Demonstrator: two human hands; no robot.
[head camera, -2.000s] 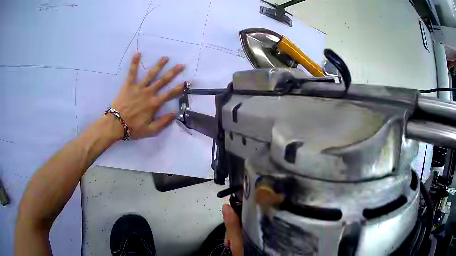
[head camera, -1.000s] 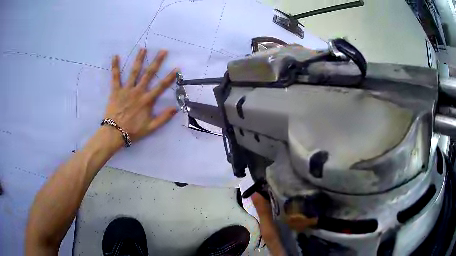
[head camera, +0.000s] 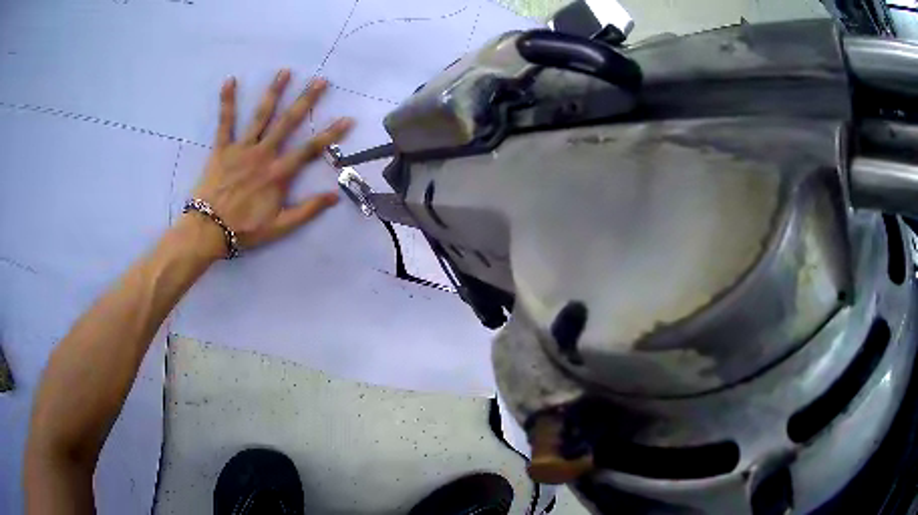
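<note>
The silver-grey cutting machine (head camera: 654, 241) fills the right side of the view. Its thin knife and presser foot (head camera: 354, 186) stand on the white paper marker (head camera: 292, 302), just right of my left hand. A cut with a dark edge runs in the paper behind the knife. My left hand (head camera: 264, 171), bare with a bracelet at the wrist, lies on the paper with fingers spread and holds nothing. The index fingertip is close beside the presser foot. My right hand does not show; the machine's body covers the lower right.
Two dark shoes (head camera: 259, 483) show below the table edge. A dark narrow piece (head camera: 5, 370) lies at the far left edge. Metal tubes (head camera: 886, 126) run off to the right. A small black and white object (head camera: 594, 18) shows behind the machine at the top.
The machine has turned and its knife has moved away and left, leaving a longer cut. The iron and the dark rod are now out of sight. My right hand, partly seen earlier, has gone from view.
</note>
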